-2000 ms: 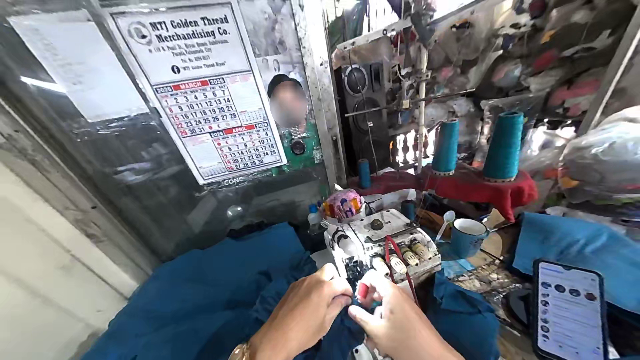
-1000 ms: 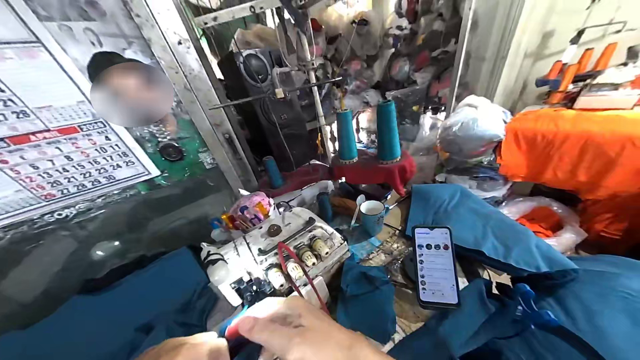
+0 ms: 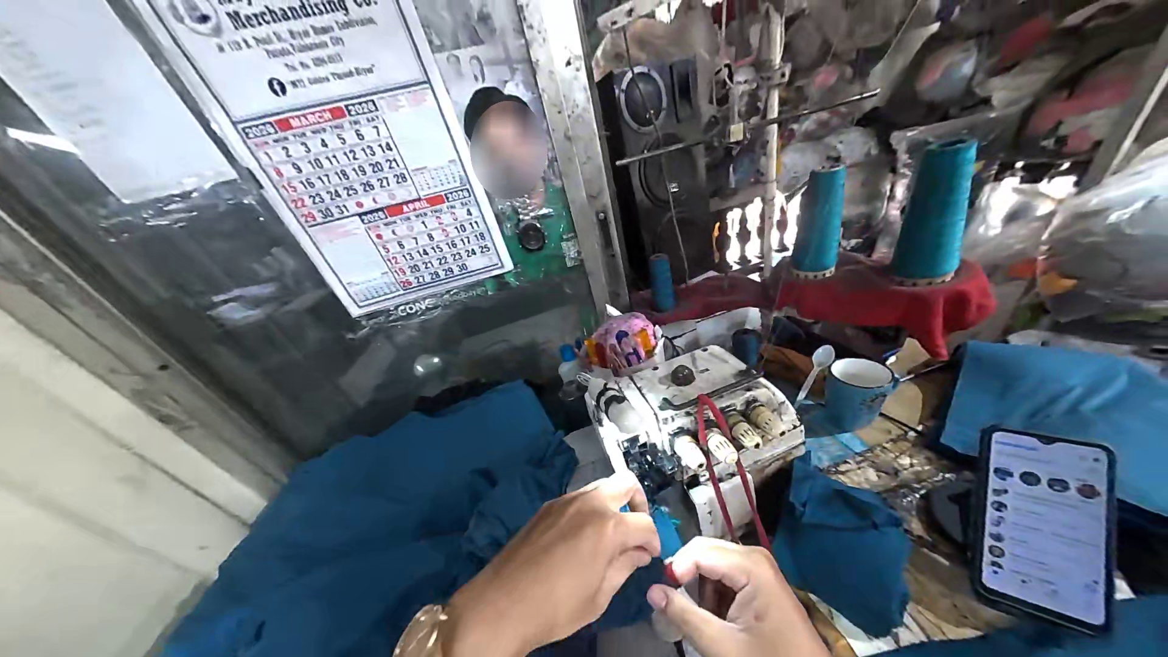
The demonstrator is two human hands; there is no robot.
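Observation:
A white overlock sewing machine (image 3: 693,392) with a row of tension dials stands in the middle, a red cord (image 3: 721,465) looped over its front. Just before its needle area, my left hand (image 3: 570,557) pinches the edge of a piece of blue fabric (image 3: 666,531). Close by on the right, my right hand (image 3: 730,593) has thumb and forefinger together at the lower end of that piece, with something small and red at the fingertips; what it is cannot be told. More blue fabric (image 3: 383,511) lies heaped left of the machine.
To the right are a blue cup (image 3: 858,392), a spoon (image 3: 815,372), a lit phone (image 3: 1045,529) and folded blue fabric (image 3: 1068,420). Teal thread cones (image 3: 935,214) stand on red cloth (image 3: 885,297) behind. A calendar (image 3: 365,173) hangs on the glass panel at left.
The view swung right, then back left. Both hands stay near the machine's front; one second ago they were low in the view, the left partly cut off.

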